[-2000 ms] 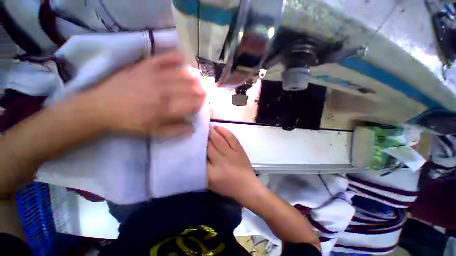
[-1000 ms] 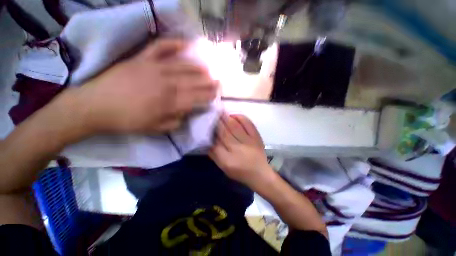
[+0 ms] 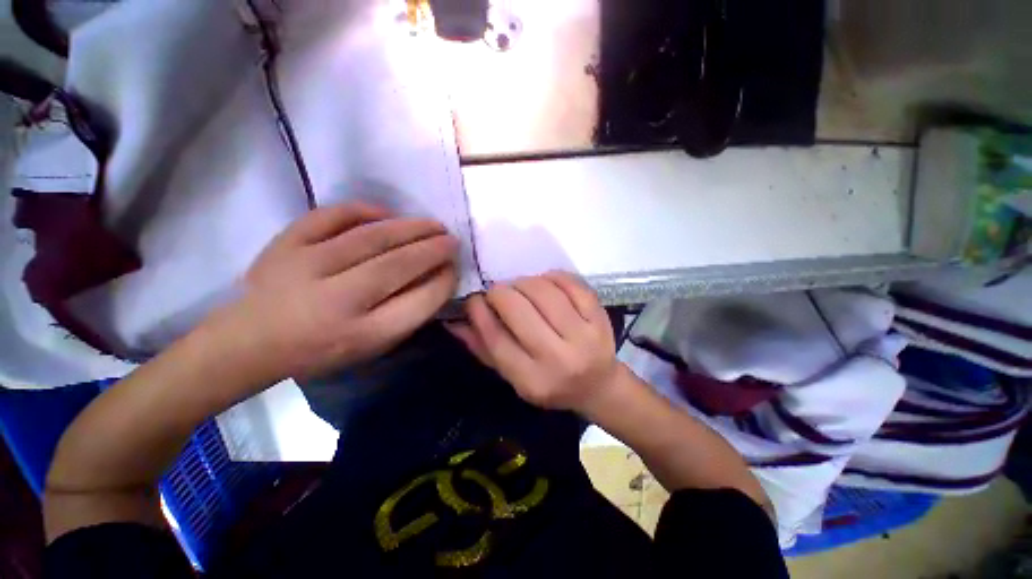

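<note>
A white garment panel [image 3: 373, 124] with a dark seam line lies on the machine table, left of and below the brightly lit needle area. Its stitched right edge runs down to the table's front edge. My left hand [image 3: 362, 283] lies on the panel near its lower end, fingers together and pressing it. My right hand [image 3: 543, 334] pinches the lower corner of the panel at the seam edge, just right of my left fingertips. The presser foot area [image 3: 458, 20] is at the top edge, partly lost in glare.
The machine bed [image 3: 690, 221] with a black patch [image 3: 707, 74] extends right to a green packet [image 3: 1002, 198]. Striped white garment pieces [image 3: 781, 351] are piled below right. Maroon cloth [image 3: 79, 255] hangs at left. A blue basket [image 3: 204, 486] is lower left.
The view has tipped down towards the lap. The panel now lies flatter and extends towards me. Both hands have moved down to its lower end, close together at the table's front edge.
</note>
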